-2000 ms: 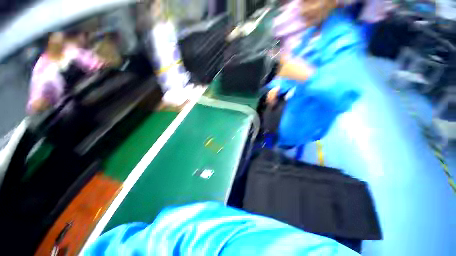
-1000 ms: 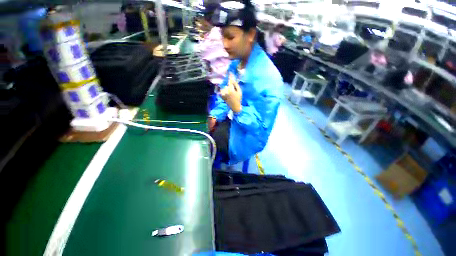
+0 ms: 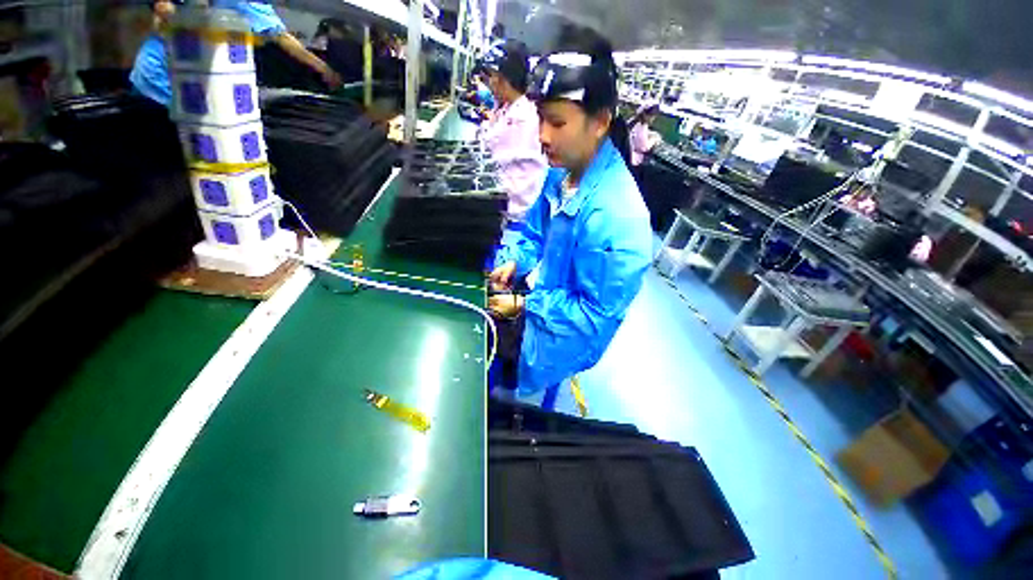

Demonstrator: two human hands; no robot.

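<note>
A small dark and silver USB flash drive (image 3: pixel 387 506) lies loose on the green bench top. A yellow-gold flex cable or taped strip (image 3: pixel 399 411) lies a little behind it. Neither of my hands is in the picture. Only a bit of my blue sleeve shows at the bottom edge, and I cannot tell which arm it is.
Black spare trays (image 3: pixel 612 493) are stacked low at the bench's right side. A white block tower (image 3: pixel 232 147) stands behind left, with a white cable (image 3: pixel 425 297) looping right. Black tray stacks (image 3: pixel 445 227) stand further back. A person in blue (image 3: pixel 589 261) is beyond the bench.
The view has swung from the orange mat and my large blue sleeve towards the bench's far end and aisle, and is sharper. The person's raised hand is now lowered at the bench.
</note>
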